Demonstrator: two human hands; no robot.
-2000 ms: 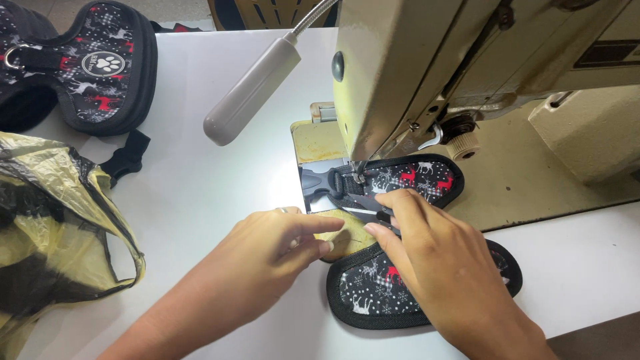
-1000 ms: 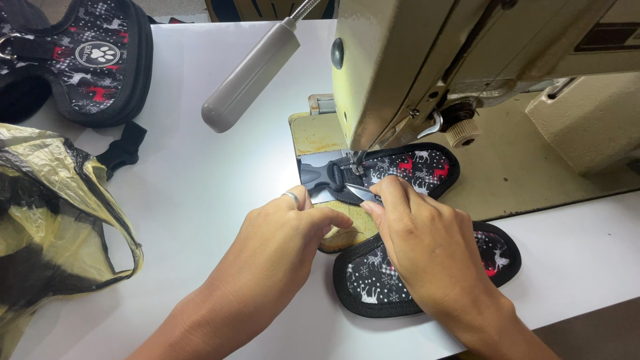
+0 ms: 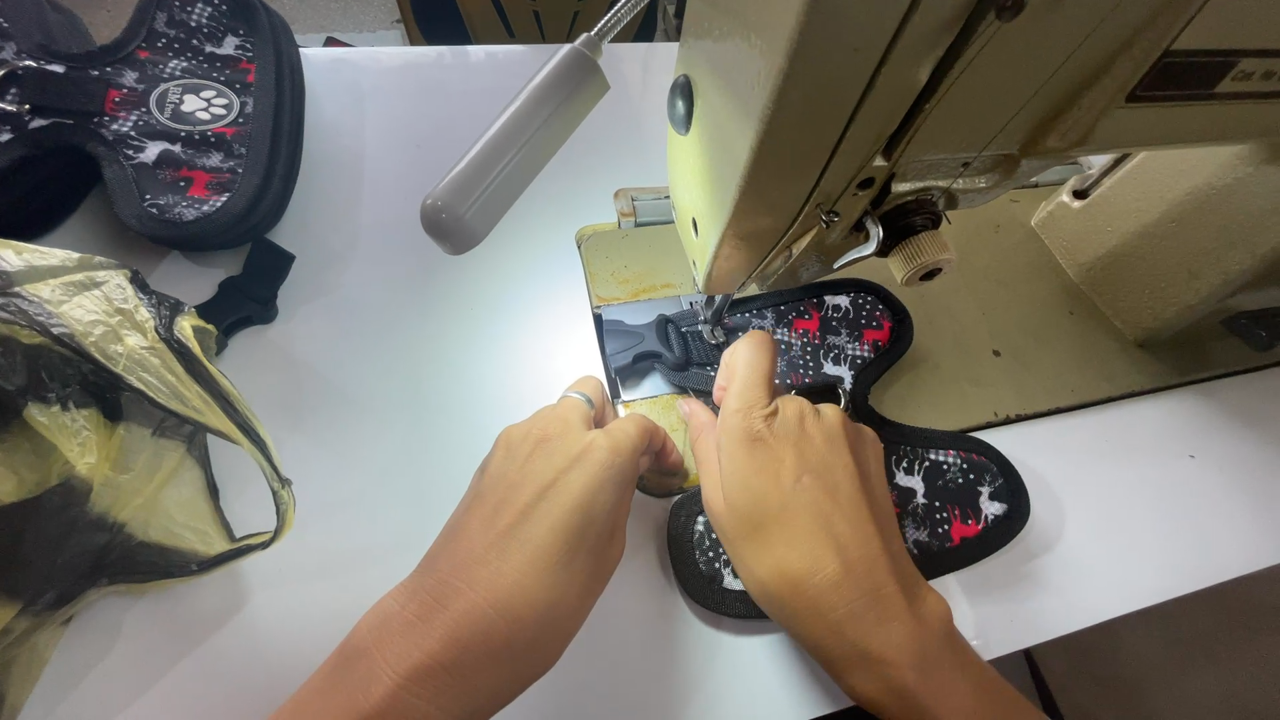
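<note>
A black harness piece printed with red and white reindeer [image 3: 950, 500] lies on the sewing machine bed, one lobe beneath the presser foot [image 3: 714, 320]. A black plastic side-release buckle [image 3: 640, 343] on a webbing strap [image 3: 690, 376] rests at the left of the foot. My right hand [image 3: 800, 480] lies over the harness, thumb and curled fingers by the webbing; whether it still grips a small metal tool is hidden. My left hand [image 3: 560, 500], with a ring on one finger, has bent fingers beside the yellowed edge of the bed; what they may pinch cannot be seen.
The machine head [image 3: 780, 130] rises above the work. A grey lamp [image 3: 515, 145] on a flexible neck leans at its left. Stacked harness pieces [image 3: 200, 130] lie at the back left, a loose black buckle [image 3: 247, 290] near them. A yellow and black plastic bag [image 3: 120, 430] sits at the left.
A second ago a pointed metal tool showed in my right hand; now the hand covers that spot. The harness's lower part has shifted, showing more at the right.
</note>
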